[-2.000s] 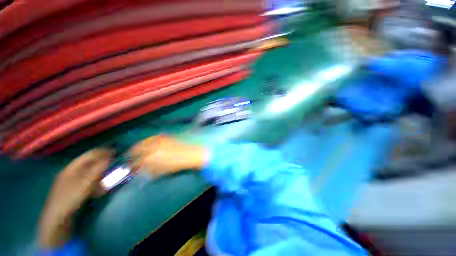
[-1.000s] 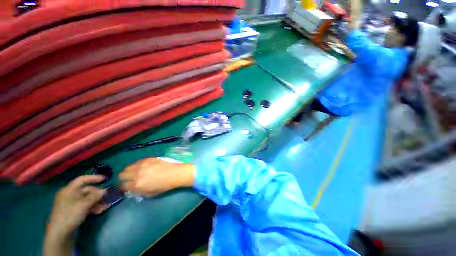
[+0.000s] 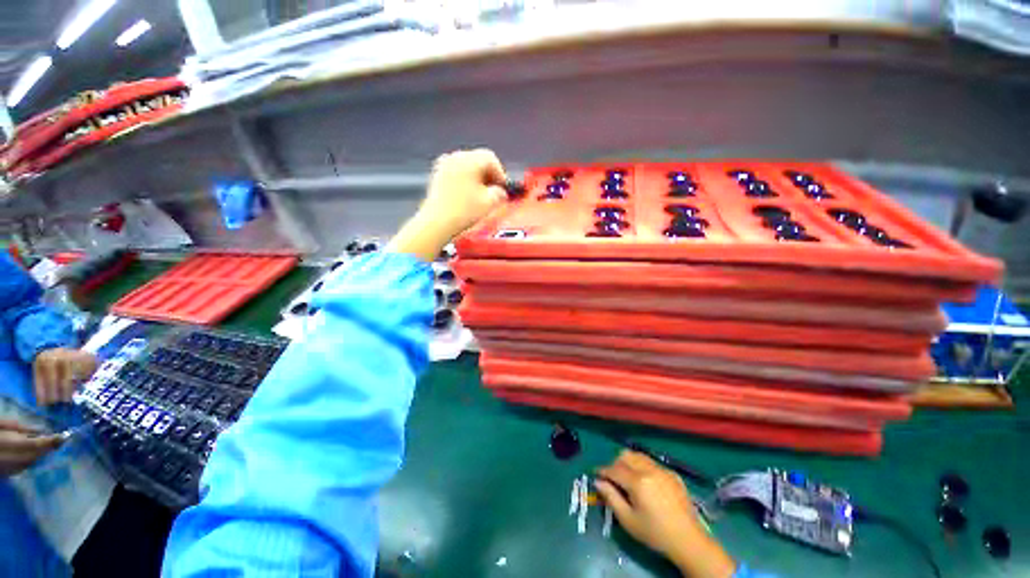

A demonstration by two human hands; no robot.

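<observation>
The red foam tray stack (image 3: 700, 305) stands in front of me with rows of black display modules (image 3: 683, 220) on its top sheet. My left hand (image 3: 469, 186) is at the stack's top left corner, its fingertips closed on a small black module (image 3: 515, 190). My right hand (image 3: 649, 497) is low on the green mat, its fingers pinched on the orange part of the test flex with white tabs (image 3: 582, 502). The right fingers hide part of the flex. A grey ribbon cable (image 3: 745, 488) leads to the driver test board (image 3: 813, 514).
A loose black disc (image 3: 565, 441) lies below the stack, and several more (image 3: 952, 517) lie right of the board. Clear blister trays (image 3: 169, 395), a white tray (image 3: 446, 305) and a flat red tray (image 3: 209, 288) are at the left. Another person's hand (image 3: 62, 373) is beside the clear trays.
The view has swung left and up. My left hand has moved from the mat beside my right hand to the top of the foam stack. My right hand stays low near the flex.
</observation>
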